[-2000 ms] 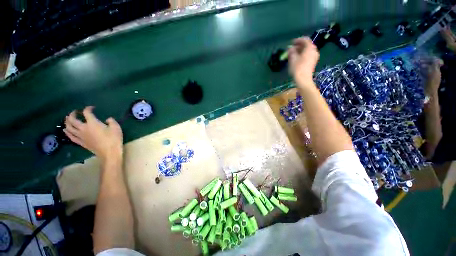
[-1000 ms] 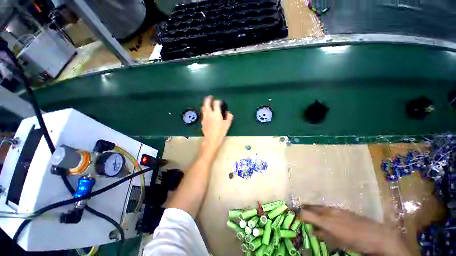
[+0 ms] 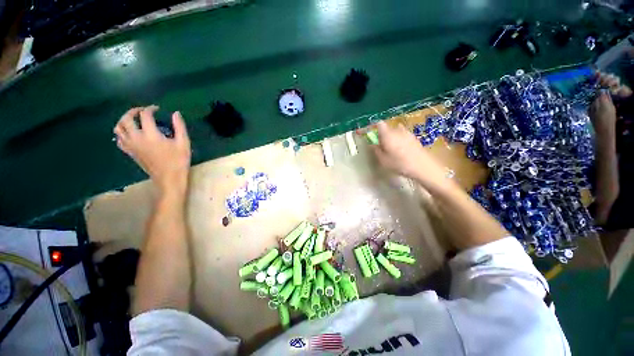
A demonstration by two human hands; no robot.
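Note:
My left hand (image 3: pixel 156 147) is over the green belt, fingers curved and apart around a dark round housing (image 3: pixel 165 128); its grip is unclear. My right hand (image 3: pixel 400 149) holds a green battery cell (image 3: pixel 373 137) by the belt's near edge. Two pale, bar-like cells (image 3: pixel 328 152) lie on the cardboard left of it. A pile of green cells (image 3: pixel 306 274) lies nearest my body, with a few more cells (image 3: pixel 375 261) to its right. Black housings (image 3: pixel 224 119) (image 3: pixel 354 85) and a white-faced housing (image 3: pixel 291 102) sit on the belt.
Blue-and-white boards (image 3: pixel 250 195) lie on the cardboard (image 3: pixel 201 229). A tangled heap of wired boards (image 3: pixel 528 160) is at right, beside another person's hand and arm (image 3: pixel 605 139). A white box (image 3: pixel 31 243) with a red light is at lower left. More housings (image 3: pixel 460 57) are on the belt farther right.
The camera view has shifted right. My right hand has moved from the battery pile to the belt edge with a cell. Two pale cells now lie there. My left hand stays over the belt.

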